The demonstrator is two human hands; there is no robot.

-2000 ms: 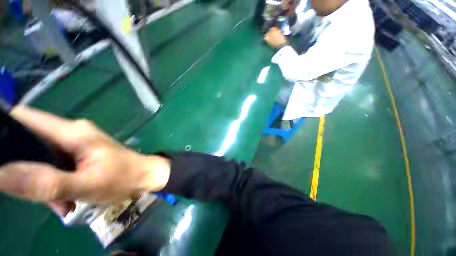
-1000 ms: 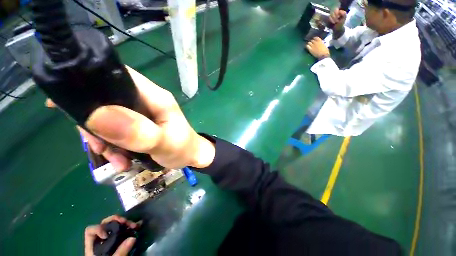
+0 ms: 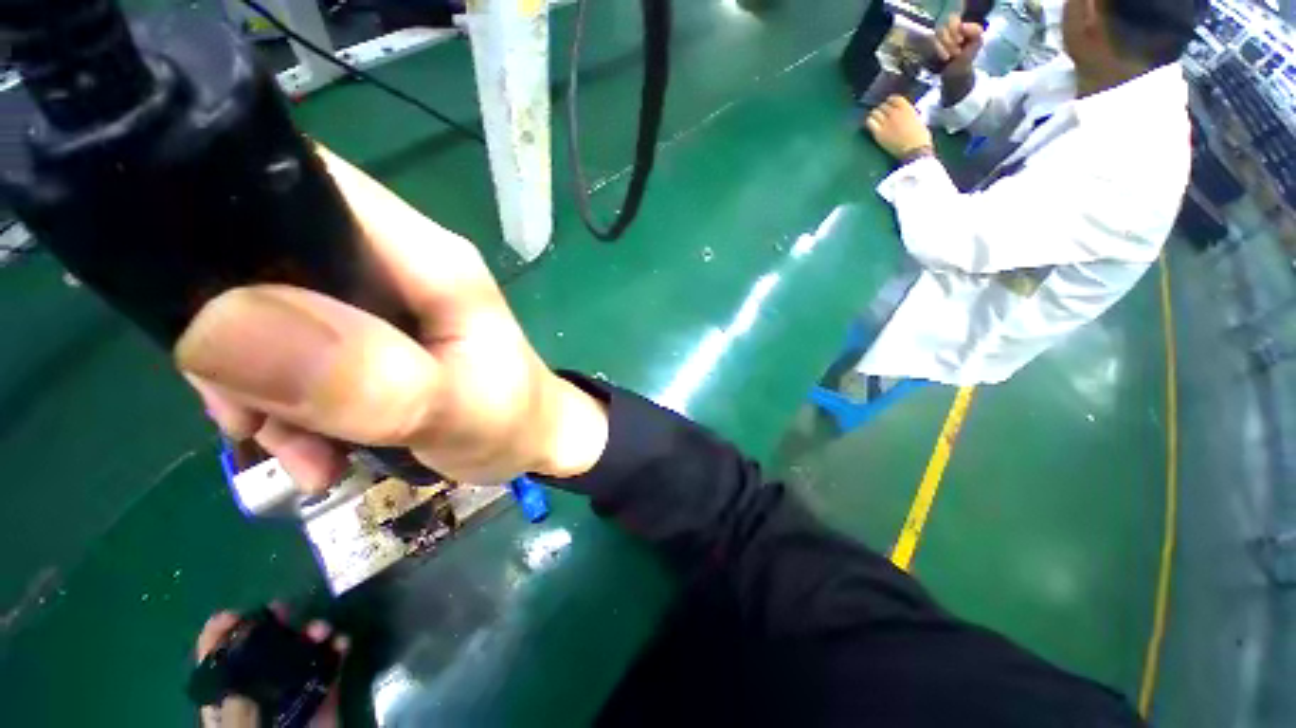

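My right hand (image 3: 384,334) is closed round the thick black electric screwdriver (image 3: 185,171), large and near the camera at the upper left. Its nose and bit are hidden behind my fingers. Below my hand is the screw feeder (image 3: 341,548), a white-silver box with a brass-coloured part and a stubby blue part (image 3: 530,498) at its corner. My left hand (image 3: 235,704), small and cut off by the bottom edge, holds a black round unit (image 3: 267,666) nearer to me than the feeder.
The feeder stands on the glossy green bench (image 3: 668,285). A white post (image 3: 512,128) and a hanging black cable loop (image 3: 651,142) are beyond it. A person in a white coat (image 3: 1038,213) works at the upper right, by a blue stool (image 3: 853,405).
The view has swung, bringing the feeder, my left hand and the black unit into sight. Over the last second my left hand has shifted slightly left. The screwdriver stays in my right hand.
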